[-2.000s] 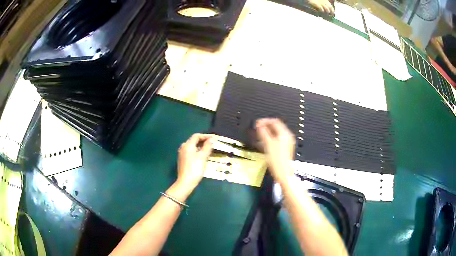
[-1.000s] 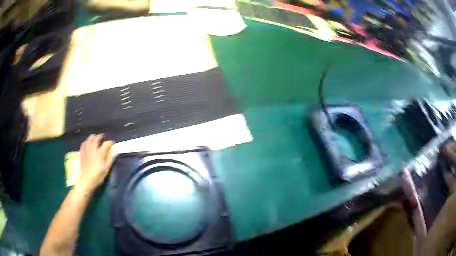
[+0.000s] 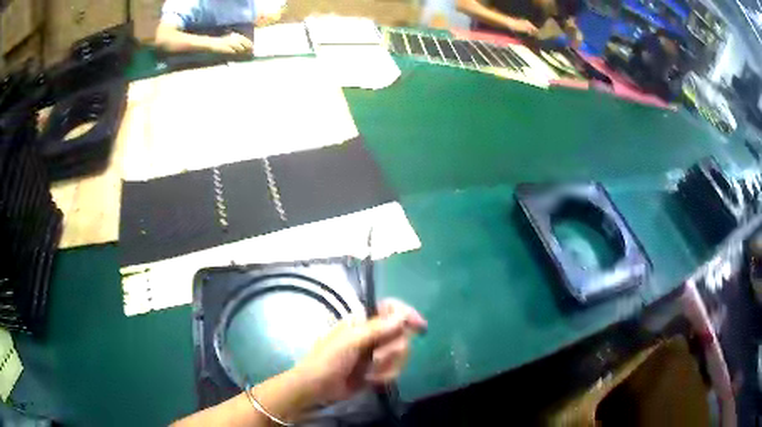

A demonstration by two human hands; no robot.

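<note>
A square black frame (image 3: 207, 334) with a large round opening lies on the green bench at the near edge. My left hand (image 3: 368, 346), with a bracelet at the wrist, reaches across its opening to its right side. The fingers are closed on a thin black strip (image 3: 370, 279), which runs upright past the frame's right edge; blur hides the exact grip. My right hand is not in view. Behind the frame lies a sheet of black strips (image 3: 322, 179) on white backing paper (image 3: 380, 225).
Another black frame (image 3: 543, 221) lies to the right, with more dark parts (image 3: 710, 200) beyond it. Frame stacks (image 3: 25, 242) stand at the left. A cardboard box (image 3: 660, 388) sits below the right bench edge. Other people's arms (image 3: 196, 40) show across the bench.
The view has swung right. My left hand has moved from the strip sheet to the frame's right side. A thin strip seen above the right-hand frame a second ago no longer shows there.
</note>
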